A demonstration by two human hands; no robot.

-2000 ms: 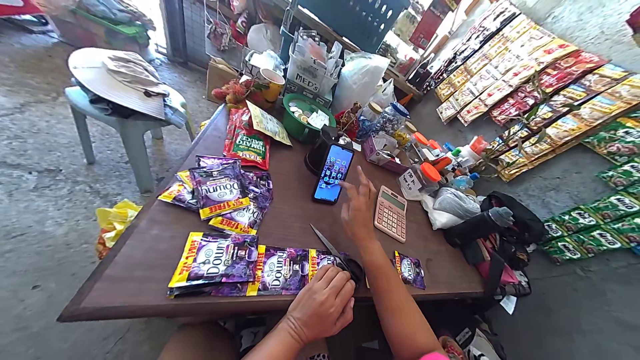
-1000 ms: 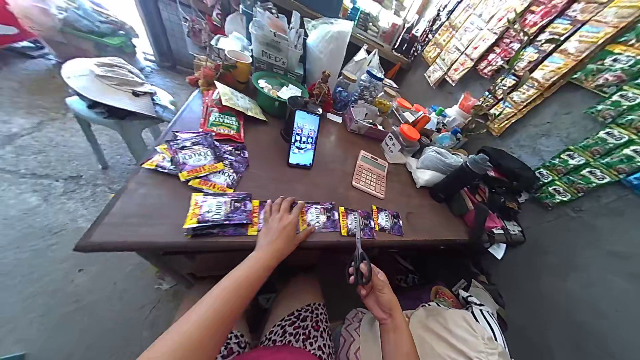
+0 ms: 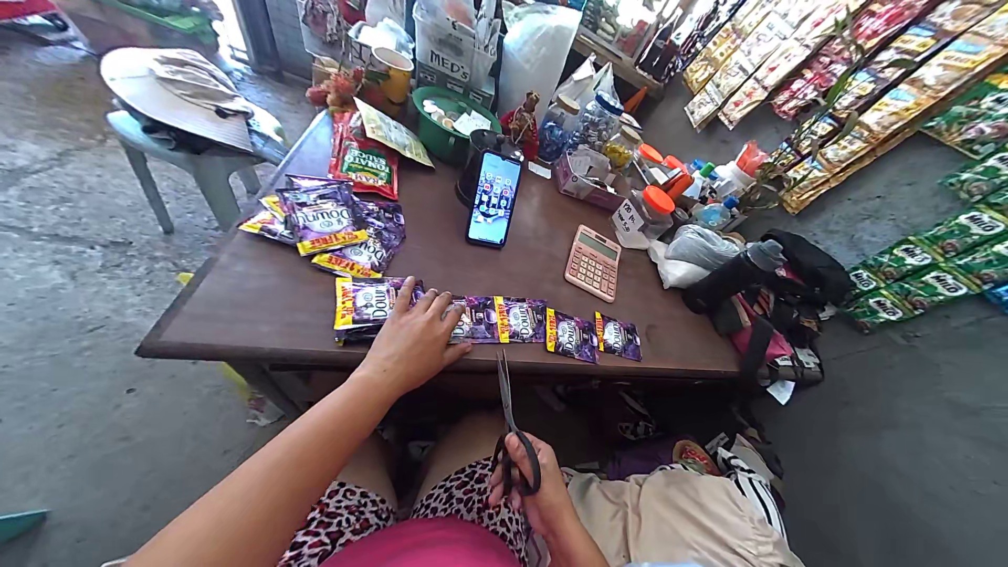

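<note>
My left hand [image 3: 417,335] lies over a strip of purple Downy sachets [image 3: 521,320] along the table's near edge, fingers spread and pressing on it. The strip's left end is a stack of sachets [image 3: 370,303]. My right hand [image 3: 528,480] holds black-handled scissors [image 3: 508,402] below the edge, blades upward and slightly apart, tips near the strip. Two sachets [image 3: 572,336] [image 3: 619,336] lie separate to the right. A loose pile of Downy sachets [image 3: 335,220] is at the back left.
On the brown table [image 3: 441,236] are a lit smartphone [image 3: 494,198], a pink calculator [image 3: 593,263], a green basin [image 3: 450,126], a red sauce pouch [image 3: 364,157] and lidded jars [image 3: 657,206]. A black bottle [image 3: 732,276] lies by bags at right. A hat [image 3: 177,94] rests on a stool.
Two seconds ago both hands were nearer the strip's right part. My left hand is now flat on the strip, and the scissors are lower, off the sachets. Another sachet now lies apart from the strip.
</note>
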